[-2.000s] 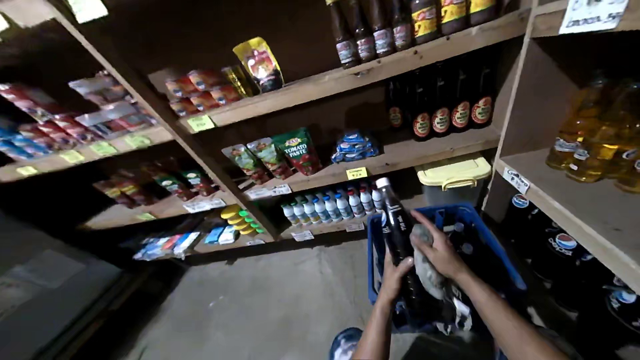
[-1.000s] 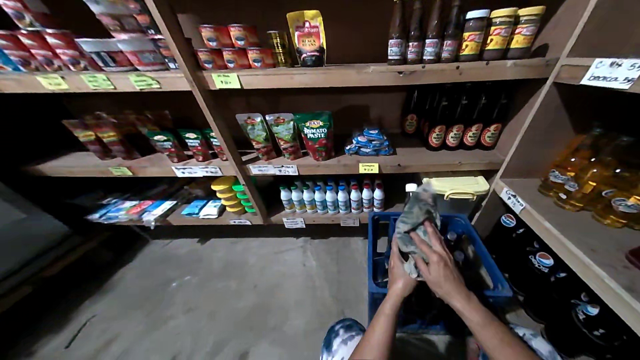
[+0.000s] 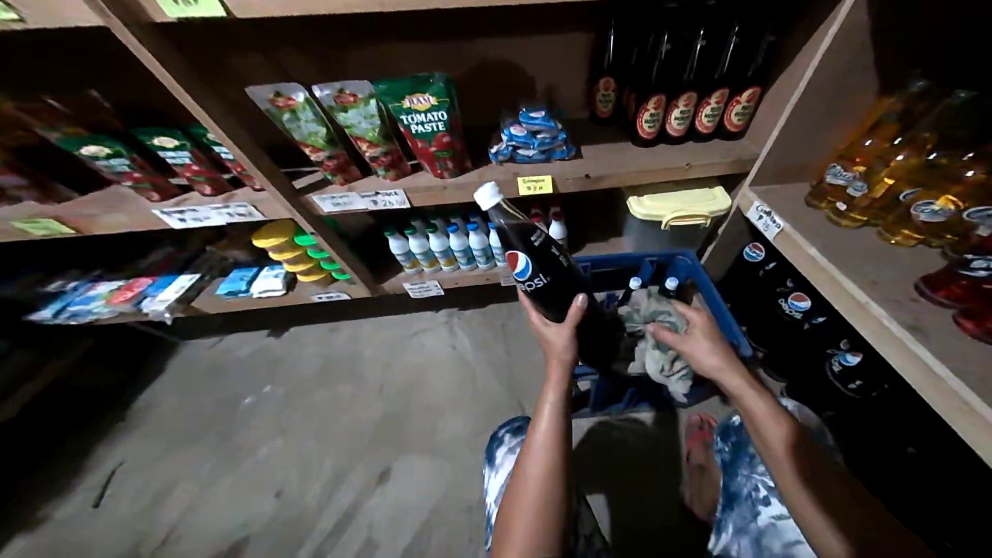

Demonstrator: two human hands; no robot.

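My left hand (image 3: 554, 329) is closed around a dark Pepsi bottle (image 3: 542, 267) with a white cap, tilted with its cap up and to the left. To its right, my right hand (image 3: 694, 341) grips a crumpled greyish cloth (image 3: 657, 341), held off the bottle's side near its lower part. Both are above a blue plastic crate (image 3: 717, 302) on the floor, in which more capped bottles (image 3: 670, 287) stand. The bottle's base is dark and hard to make out.
Wooden shelves (image 3: 643, 164) ahead hold tomato paste pouches (image 3: 426, 128), blue packets (image 3: 535, 138), dark bottles (image 3: 682, 112) and small white bottles (image 3: 440, 248). A yellow-lidded box (image 3: 678, 208) sits behind the crate. At right, Pepsi bottles (image 3: 796, 304) stand below a shelf of amber bottles (image 3: 930, 213).
One second ago the cloth was between both hands, over the bottle. Now my right hand has drawn it aside to the right, and the bottle's label shows. The view has moved closer to the shelves.
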